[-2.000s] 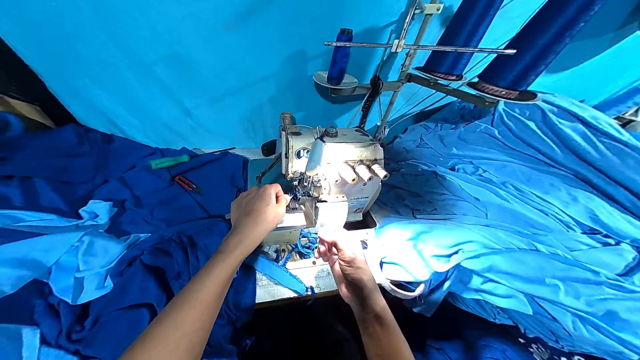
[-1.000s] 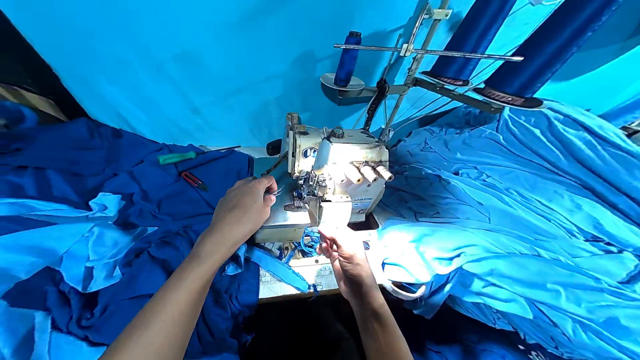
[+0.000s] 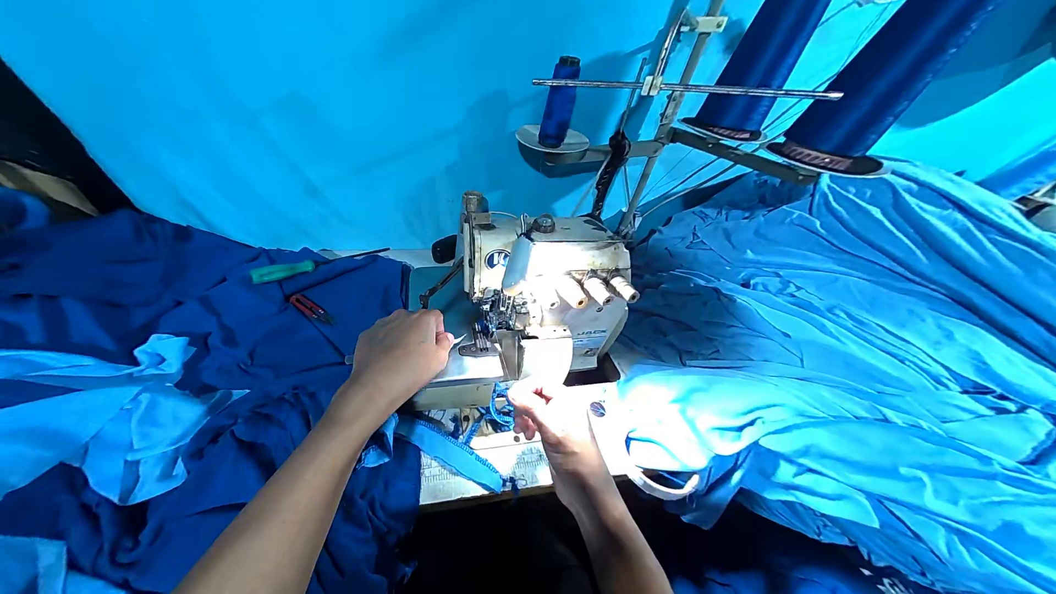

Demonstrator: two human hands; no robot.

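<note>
A white overlock sewing machine (image 3: pixel 569 256) stands at the centre under a bright lamp glow. My left hand (image 3: pixel 404 351) is over the left end of its work plate, just left of the presser foot (image 3: pixel 480 348), with a small pointed metal tip showing from the fingers; the tool itself is mostly hidden. My right hand (image 3: pixel 549 417) is in front of the machine's lit front cover, its thumb and fingertips close together; glare hides whether anything is between them. Blue thread and trimmings (image 3: pixel 497 412) hang below the plate, beside a blue fabric strip (image 3: pixel 458 454).
Light blue fabric (image 3: pixel 866 330) is heaped at the right, dark blue fabric (image 3: pixel 165 280) at the left. On the latter lie a green-handled screwdriver (image 3: pixel 283 271) and red thread snips (image 3: pixel 309 308). Thread cones (image 3: pixel 559 107) stand on a metal rack behind.
My left hand was closer to the needle area two seconds ago and has moved left, away from it. My right hand has stayed in front of the machine.
</note>
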